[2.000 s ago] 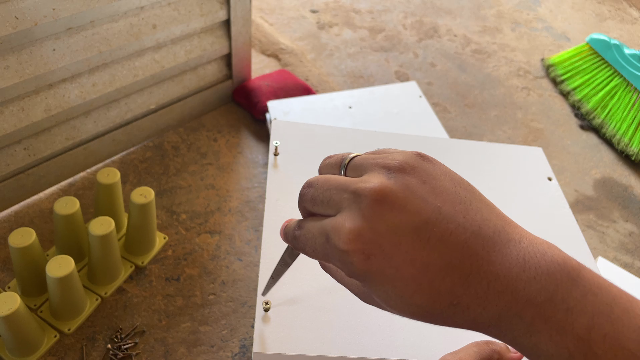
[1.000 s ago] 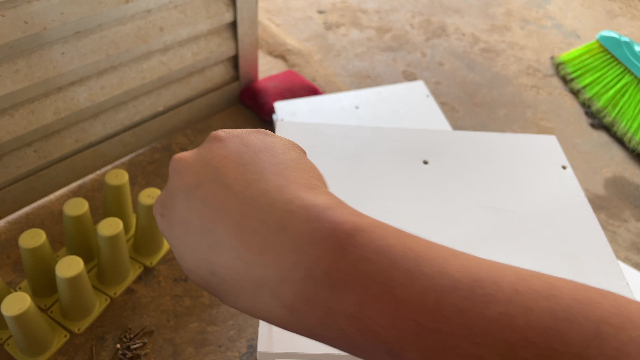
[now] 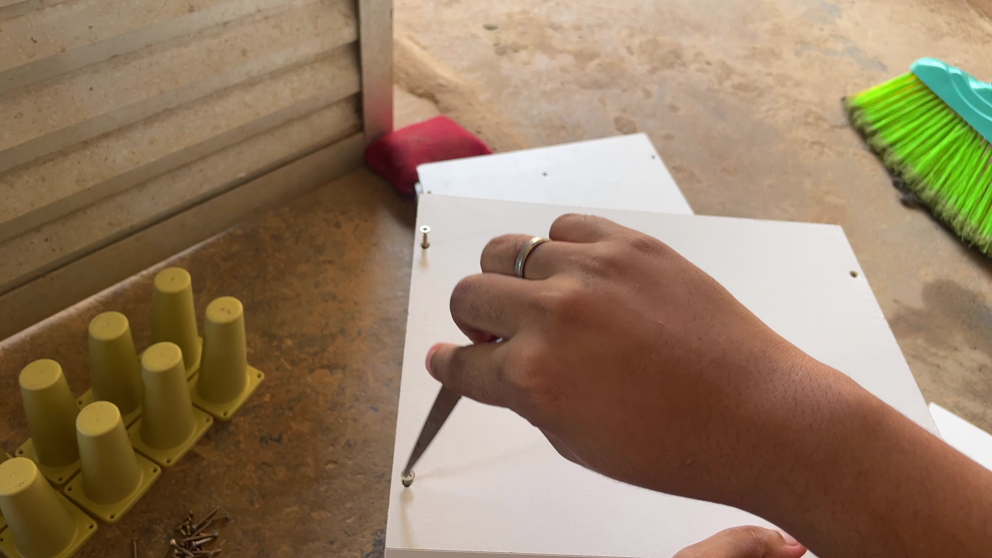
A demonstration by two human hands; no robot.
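My right hand (image 3: 612,349), with a ring on one finger, grips a pointed metal blade (image 3: 434,426). The blade's tip rests on the head of a screw (image 3: 408,479) that stands partly out of a white board (image 3: 480,496) near its lower left corner. Another screw (image 3: 425,236) stands upright near the board's upper left corner. My left hand (image 3: 740,542) shows only in part at the bottom edge, by the board; whether it holds anything is hidden.
Several yellow plastic legs (image 3: 163,395) stand at the left, beside a pile of loose screws (image 3: 194,535). Behind lie another white board (image 3: 573,170) and a red cushion-like item (image 3: 426,147), near a slatted panel (image 3: 186,116). A green-bristled broom head (image 3: 930,139) is at the right.
One second ago my right hand was over the board's left edge, hiding the screws; it has moved back right, and the blade now touches the lower screw.
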